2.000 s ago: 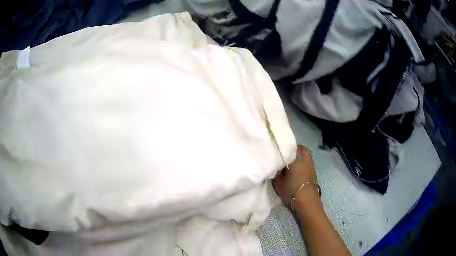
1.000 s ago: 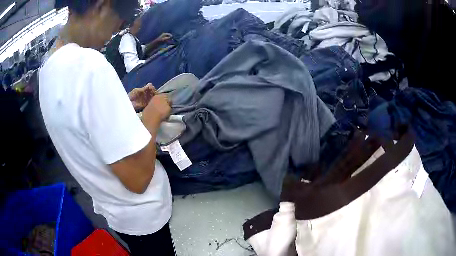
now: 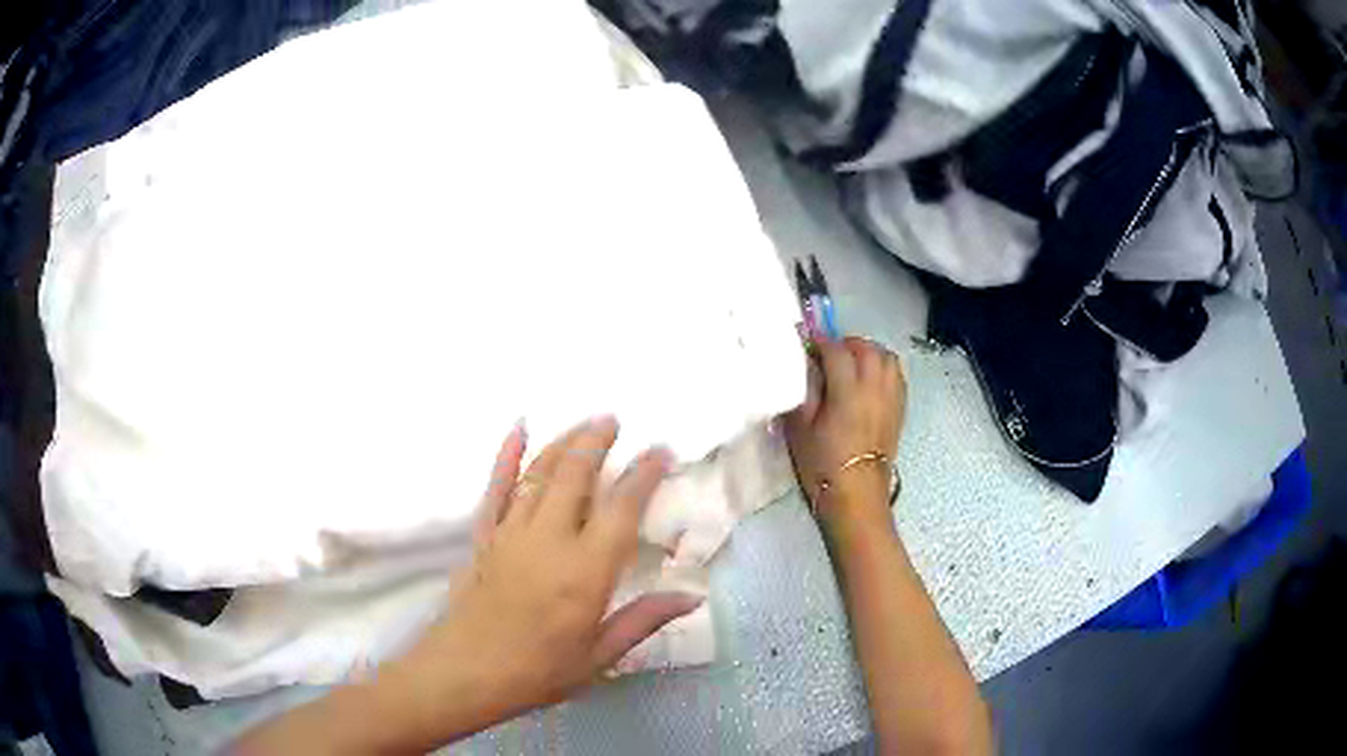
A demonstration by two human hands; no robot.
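A thick fold of cream-white trousers (image 3: 399, 310), much overexposed, lies on the pale speckled table. Small dark brown parts (image 3: 189, 603) show at its lower left edge. My left hand (image 3: 569, 554) is palm down on its lower front edge, fingers spread, gripping nothing. My right hand (image 3: 849, 399) is at its right edge, fingers bent, thumb hidden. Thread snips (image 3: 816, 300) with dark blades and pink and blue grips stick out beyond my right fingers, blades pointing away from me. The hand hides their lower end, so I cannot tell whether it holds them.
A heap of white and navy garments (image 3: 1034, 192) lies at the right of the table (image 3: 946, 591). Dark blue garments (image 3: 177, 52) are at the back left. A blue bin (image 3: 1241, 554) shows beyond the table's right edge.
The view has swung from the neighbouring worker and the raised brown waistband back down to the folded trousers. Both my hands are now in view, and the snips show by my right hand.
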